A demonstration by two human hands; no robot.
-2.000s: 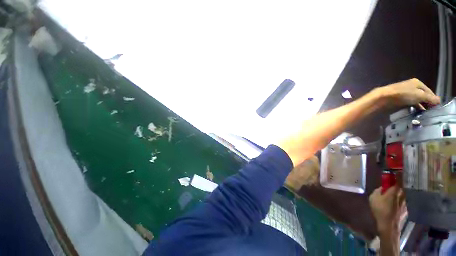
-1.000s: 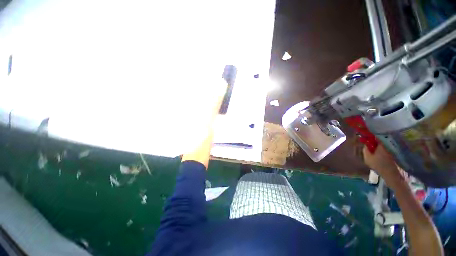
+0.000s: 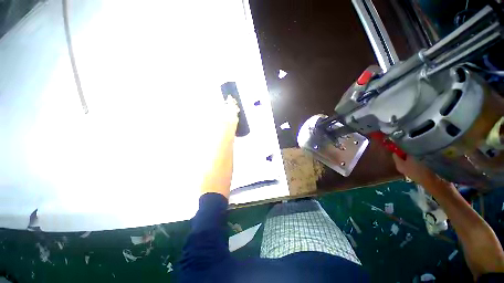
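The cutting machine [image 3: 442, 110], with its silver-grey motor body, stands tilted in view at the right. Its shiny base plate [image 3: 344, 153] rests on the dark brown tabletop, off the white lay. My right hand [image 3: 411, 168] is closed around the red handle under the motor. My left hand [image 3: 231, 110] is on the middle of a dark flat cloth weight [image 3: 242, 127] lying on the white fabric lay [image 3: 149, 127] near its right edge. The fingers look closed on it, though glare washes them out. The weight's two ends show beyond the hand.
Small dark marks and a thin dark strip [image 3: 254, 185] show near the lay's corner. White scraps [image 3: 282, 73] lie on the brown tabletop [image 3: 304, 44]. A metal rail [image 3: 377, 33] runs behind. The green floor [image 3: 110, 249] is littered with offcuts.
My left hand has left the top of the machine and reached across to the weight. My right hand has stayed on the red handle. The view has turned, showing more of the lay.
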